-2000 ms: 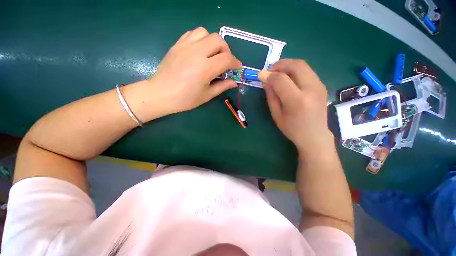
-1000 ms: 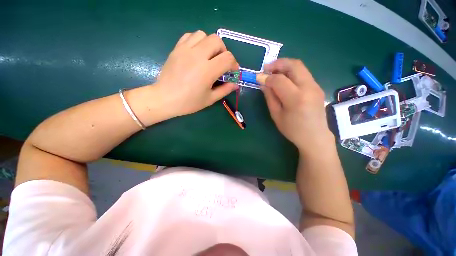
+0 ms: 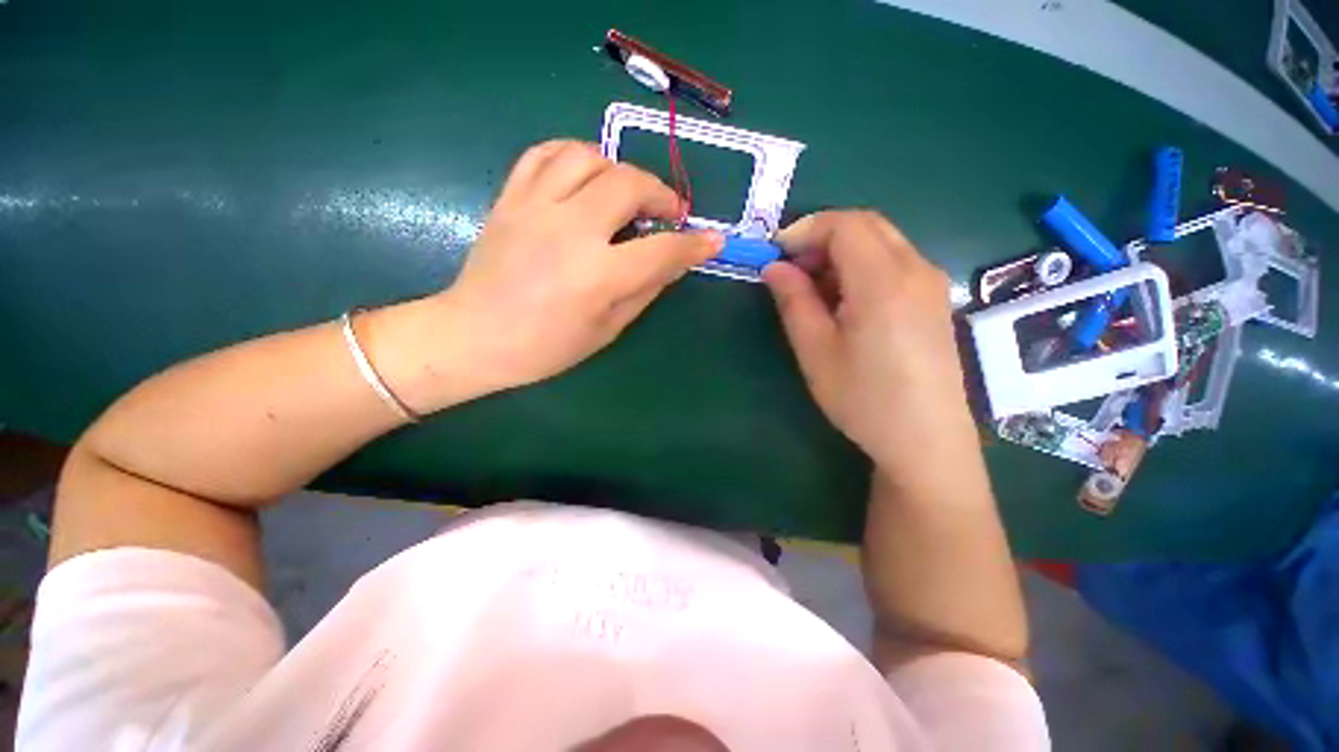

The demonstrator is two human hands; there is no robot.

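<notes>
A white housing frame (image 3: 774, 182) with a large window lies on the dark green bench in front of me. A blue battery (image 3: 748, 251) lies along its near side. My left hand (image 3: 565, 272) grips the near left side of the frame, its fingertips at the circuit board and the battery's left end; the board is mostly hidden. My right hand (image 3: 866, 316) pinches the battery's right end between thumb and fingers. A copper-brown wired end module (image 3: 687, 81) with a white disc lies beyond the frame, joined by red lead wires (image 3: 676, 147) that cross the window.
At the right is a pile of part-built units (image 3: 1207, 326) with loose-looking blue batteries and a white outer cover (image 3: 1002, 364) on top. Another unit (image 3: 1301, 59) is at the top right corner, beyond the pale curved strip (image 3: 1160, 74). Blue cloth (image 3: 1219, 617) shows at the lower right.
The wired end module has moved from the near side of the frame to its far side, wires now across the window. The frame has shifted slightly left and nearer. The unit at top right has slid further right.
</notes>
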